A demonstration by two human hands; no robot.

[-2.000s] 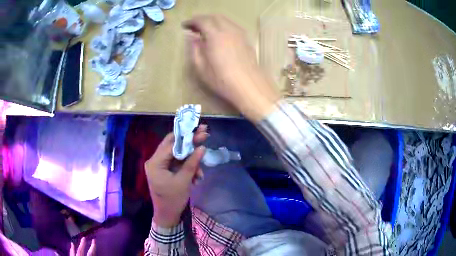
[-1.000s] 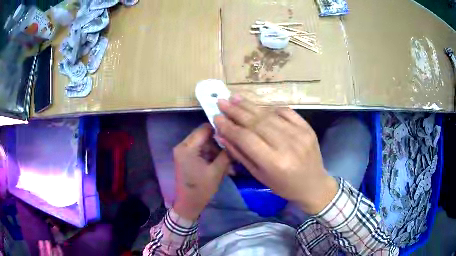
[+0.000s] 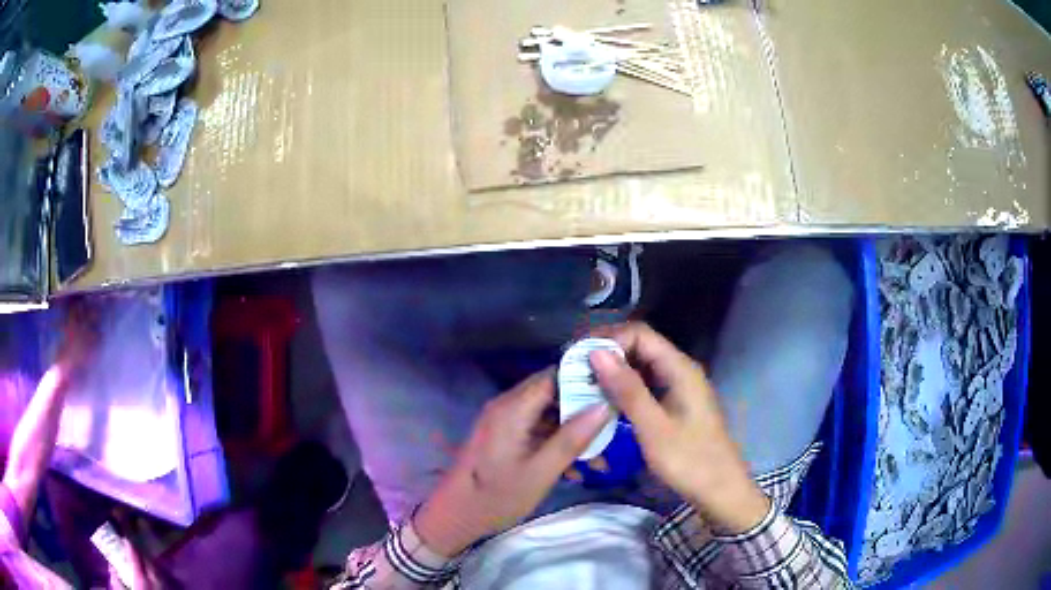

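Note:
A white oval sole-shaped part (image 3: 584, 392) with dark lines on its face is held over my lap, below the bench edge. My left hand (image 3: 501, 461) grips its lower left side, with the thumb on its face. My right hand (image 3: 671, 421) grips its upper right side, with the thumb near its top. The fingers behind the part are mostly hidden. Both hands are bare.
The tan bench (image 3: 334, 127) bears a cardboard mat (image 3: 490, 144) with wet stains, a white cup (image 3: 579, 69) and thin sticks (image 3: 651, 72). Grey-white parts (image 3: 144, 110) and a phone (image 3: 73, 207) lie left. A blue bin (image 3: 864, 403) of parts stands right. Another person's arm (image 3: 40, 421) reaches in left.
Both hands and the held part have moved down from the bench edge to over the lap. The part now shows a lined face. Another person's arm has come in at the left.

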